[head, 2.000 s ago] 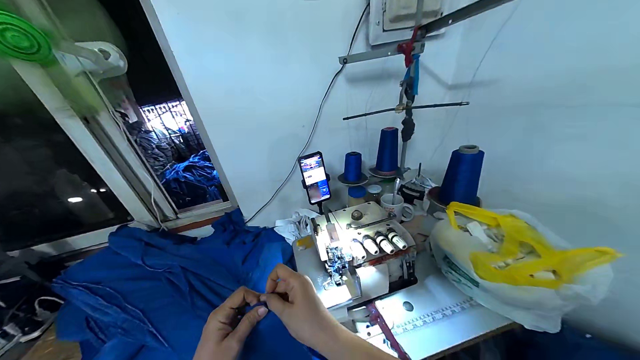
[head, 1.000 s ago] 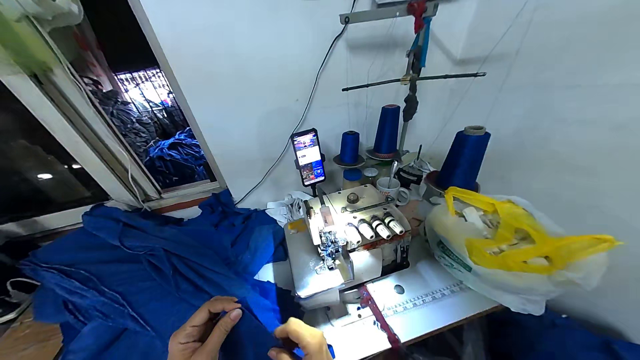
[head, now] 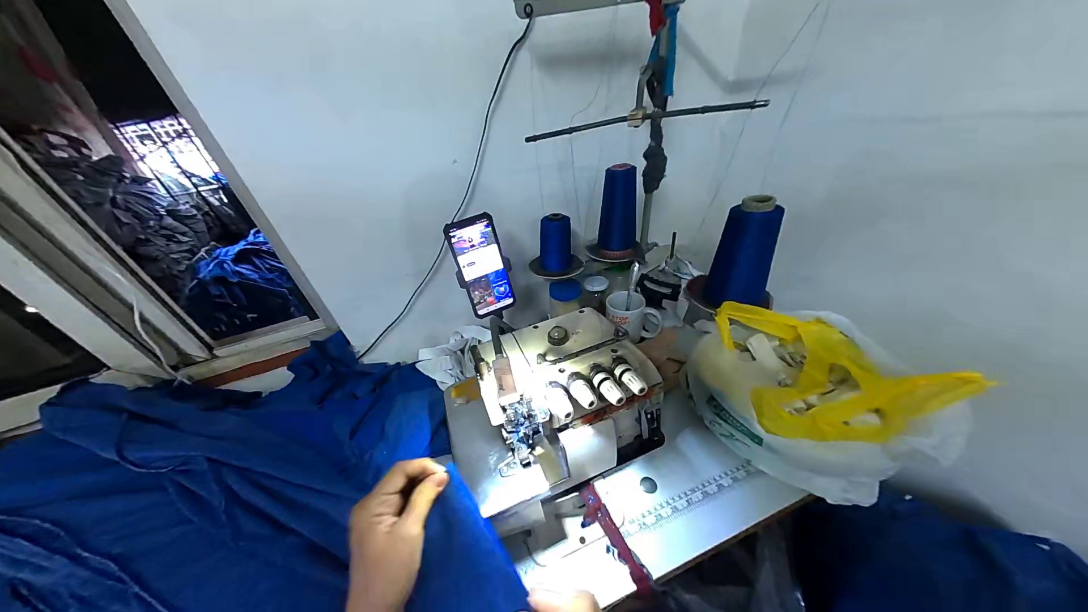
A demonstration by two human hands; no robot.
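Note:
My left hand (head: 395, 527) pinches the top corner of a blue fabric piece (head: 463, 544) between thumb and forefinger, just in front of a lit overlock sewing machine (head: 578, 374). Low in the view, my right hand (head: 563, 600) is mostly cut off by the frame's bottom edge; its fingertips touch the lower end of the same fabric edge. The edge runs taut and slanting between both hands. The machine's presser foot area (head: 523, 429) is brightly lit, beyond and right of my left hand. More blue fabric (head: 212, 476) lies heaped on the left.
Blue thread cones (head: 618, 208) stand behind the machine beside a white mug (head: 627, 316). A phone (head: 481, 265) sits in a holder above it. A plastic bag with yellow handles (head: 816, 399) rests on the table's right. A dark red strip (head: 616, 540) crosses the front table edge.
My hands, together on the fabric two seconds ago, are now apart, with the fabric edge stretched between them. My left hand has moved up toward the machine; my right is lower, mostly out of view.

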